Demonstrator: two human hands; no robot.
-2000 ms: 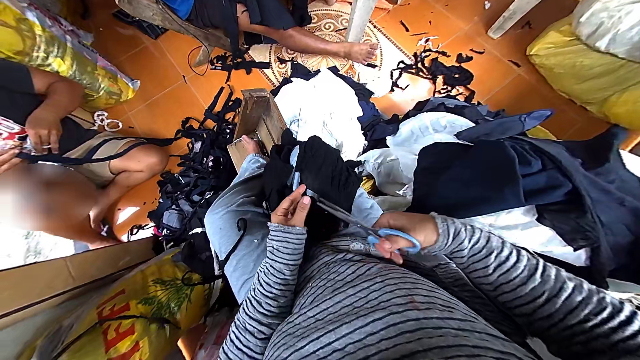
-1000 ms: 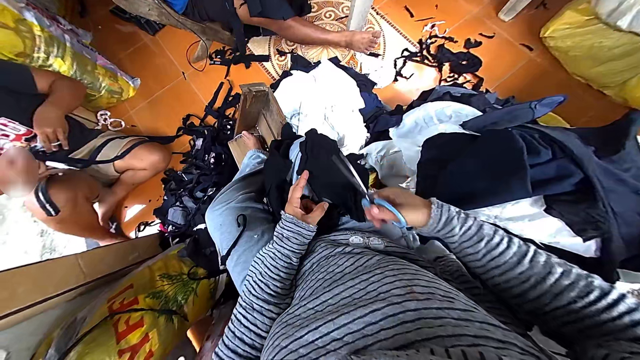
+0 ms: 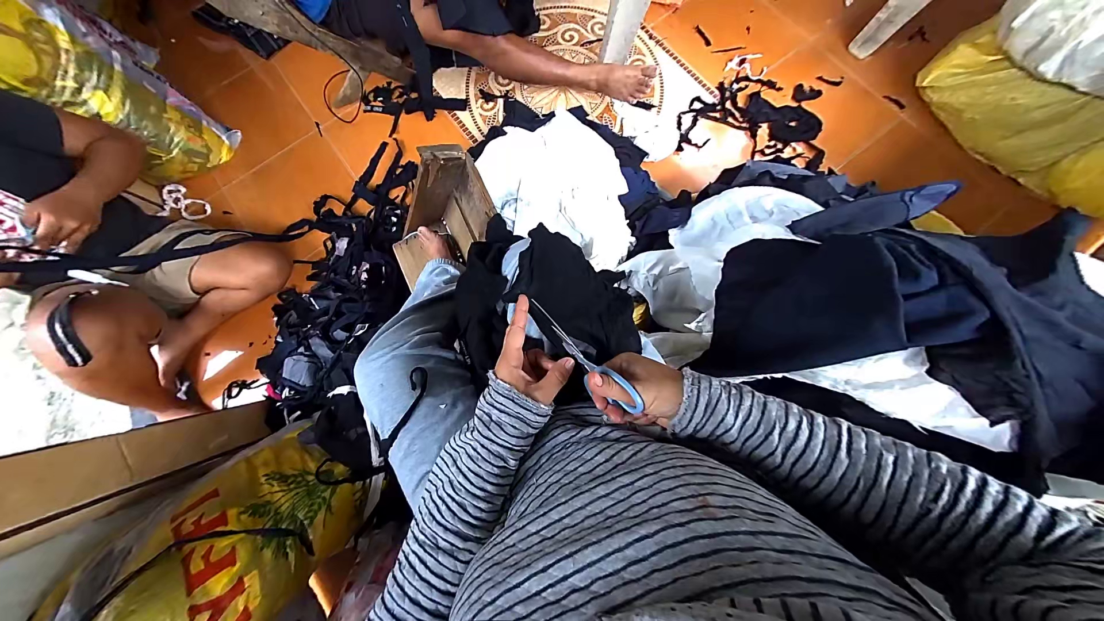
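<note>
My right hand point(image 3: 638, 390) grips the light-blue handles of a pair of scissors point(image 3: 614, 386). Their metal blades point up and left, over black cloth point(image 3: 573, 280) lying on my lap, and look nearly closed. My left hand point(image 3: 528, 360) is just left of the blades, index finger extended toward the black cloth and thumb near the scissors. Whether it pinches any cloth is hard to tell. Light-blue fabric point(image 3: 515, 259) shows between folds of the black cloth.
Beyond my lap lie white cloth point(image 3: 552, 181) and a wooden box point(image 3: 444, 203). Dark cloths point(image 3: 828, 302) are heaped at right, black strips point(image 3: 345, 285) at left. A person sits at far left holding a black strip; another person's leg point(image 3: 535, 65) is ahead. A yellow sack point(image 3: 259, 526) stands lower left.
The scissors were open at the black cloth two seconds ago; their blades are closer together now. My left hand has shifted slightly, its index finger now extended. The person at left has moved their hands.
</note>
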